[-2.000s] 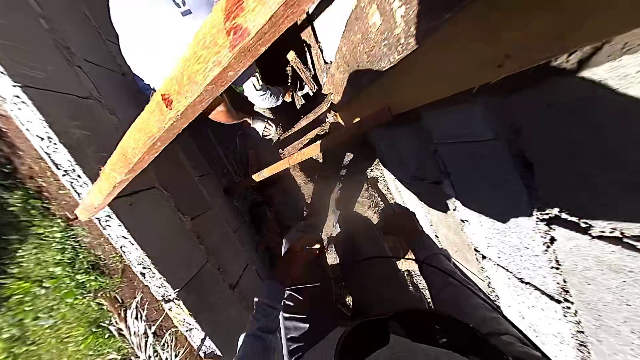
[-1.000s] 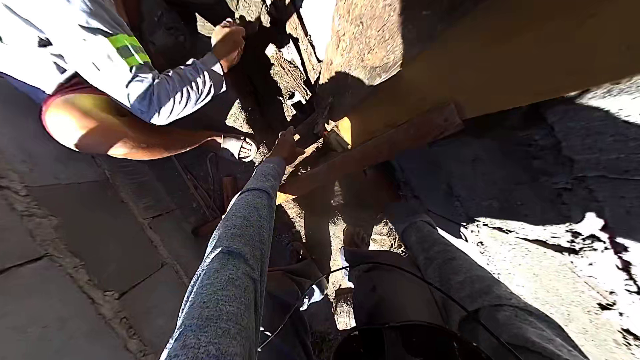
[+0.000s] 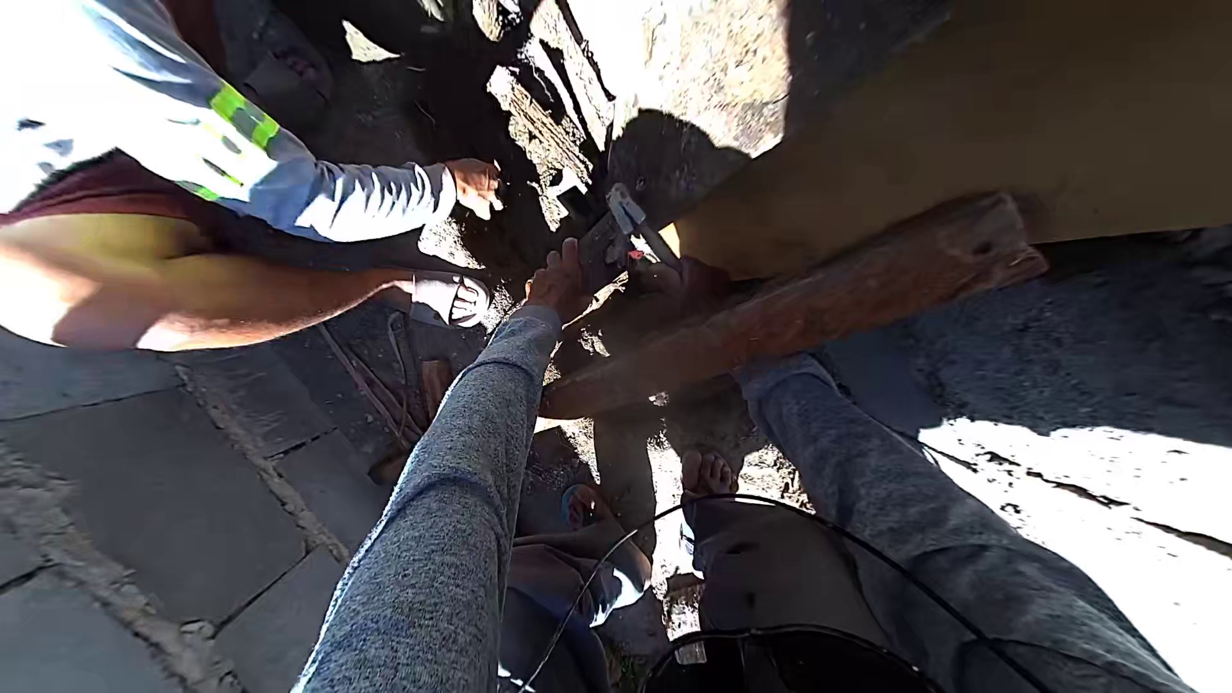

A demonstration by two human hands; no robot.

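Note:
My left hand (image 3: 561,279) reaches forward to the side of a dark board (image 3: 602,248); whether its fingers grip the board is unclear. In deep shadow, my right hand (image 3: 688,284) is closed around the handle of a hammer (image 3: 628,208), its metal head pointing up and left. A rough wooden beam (image 3: 828,308) slants in front of my right wrist and hides part of it. Behind the beam stands a wide yellowish-brown board (image 3: 924,144). A co-worker's hand (image 3: 474,188) hangs just left of the board, with no tool visible in it.
The co-worker (image 3: 221,183) crouches at the left, a sandaled foot (image 3: 462,298) near my left hand. Block walls (image 3: 164,491) flank the narrow trench on both sides. Broken wood pieces (image 3: 539,120) lie ahead. A thin dark cable (image 3: 770,500) loops before my legs.
My left arm has reached forward since the oldest frame. The long light plank then crossing the upper left no longer shows there. The co-worker's arm and leg have come into fuller view. The camera view has shifted.

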